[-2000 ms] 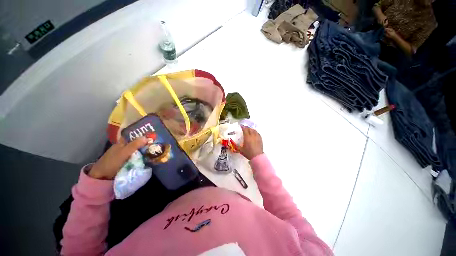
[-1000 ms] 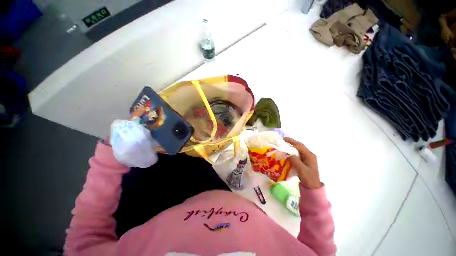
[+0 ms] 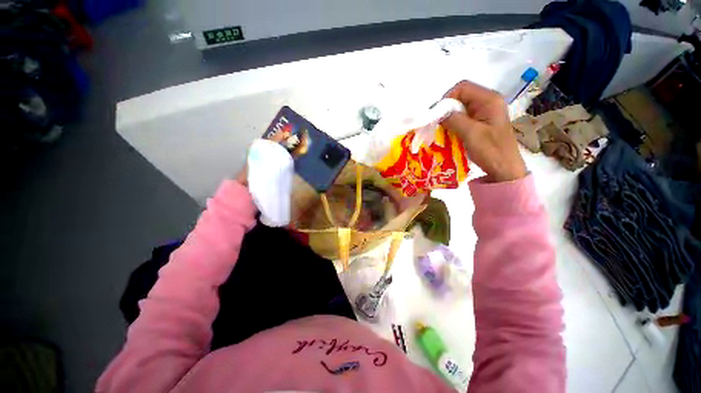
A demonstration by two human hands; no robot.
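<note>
My right hand (image 3: 488,130) pinches the top of a thin white plastic bag with red and yellow print (image 3: 426,160), held up above the tote bag (image 3: 330,244). My left hand is mostly hidden behind the dark "Luffy" smartphone (image 3: 313,153) and a soft white piece (image 3: 270,183), which it holds left of the tote. The tote stands open with yellow handles. Right of it lie an olive cloth item (image 3: 436,221) and a purple-white wrapper (image 3: 436,269). Nearer me are a crinkled clear plastic bag (image 3: 374,298), thread snips (image 3: 399,338) and a green-and-white bottle (image 3: 438,351).
A low white divider (image 3: 192,115) runs behind the tote, with a clear bottle (image 3: 370,117) beside it. Beige cloth (image 3: 565,132) and folded jeans (image 3: 632,222) lie at the right. A blue-capped item (image 3: 524,83) is at the back. Dark cloth (image 3: 269,284) is against my front.
My right hand has lifted the red-yellow bag off the table, up and forward over the tote. The green-and-white bottle and purple-white wrapper are more exposed. The phone stays in my left hand. The view has shifted.
</note>
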